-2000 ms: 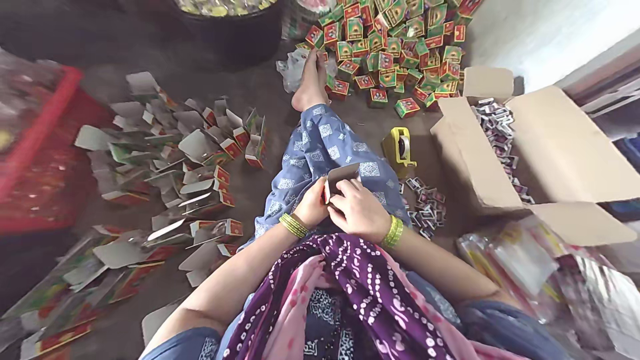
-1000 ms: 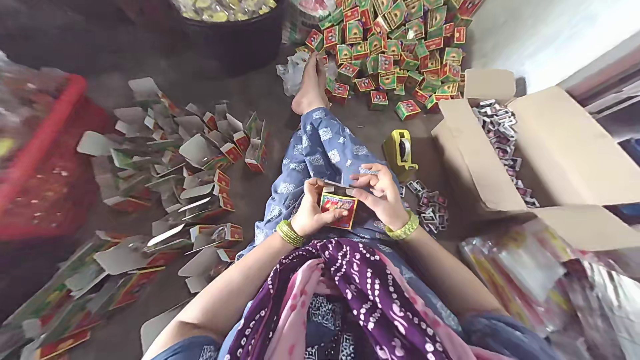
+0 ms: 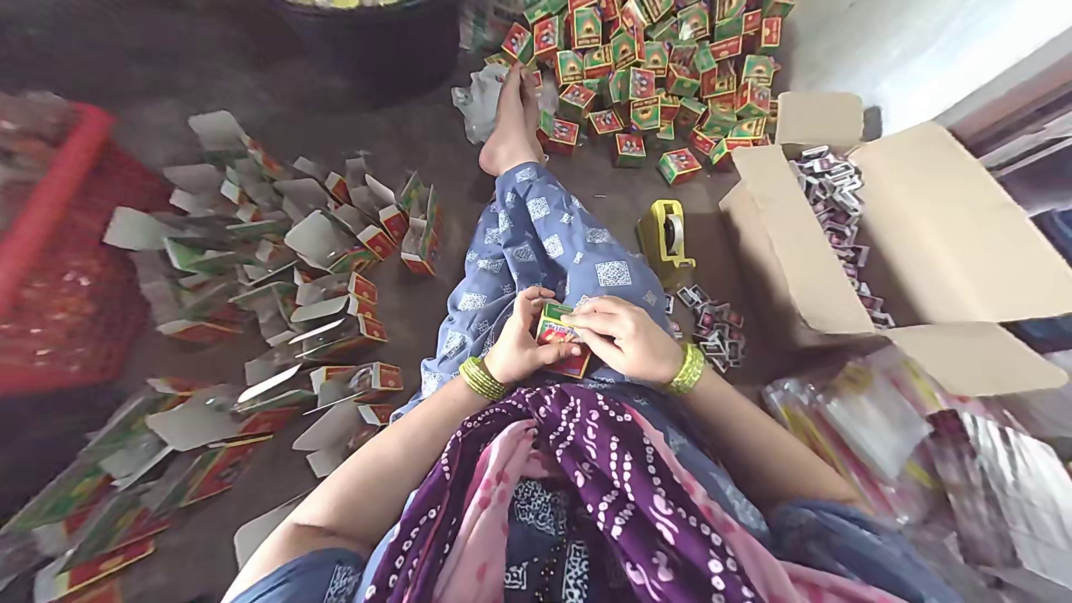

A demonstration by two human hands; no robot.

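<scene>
A small printed cardboard box (image 3: 563, 339), green, yellow and red, is held over my lap. My left hand (image 3: 526, 342) grips it from the left, thumb across its front. The fingers of my right hand (image 3: 624, 335) press on its upper right part. Its top looks closed, though fingers cover some of it. Right of my legs stands a yellow tape dispenser (image 3: 667, 234), with a heap of small dark packets (image 3: 713, 328) on the floor below it.
Open-flapped boxes (image 3: 322, 239) cover the floor at left, beside a red basket (image 3: 63, 251). Closed boxes (image 3: 645, 84) lie piled beyond my feet. An open carton (image 3: 791, 260) holding small packets stands right, near plastic packaging (image 3: 871, 419). A dark tub (image 3: 377, 50) is at the top.
The box's pale flap, raised two seconds ago, no longer shows. My right hand has moved from the flap's raised edge down onto the box.
</scene>
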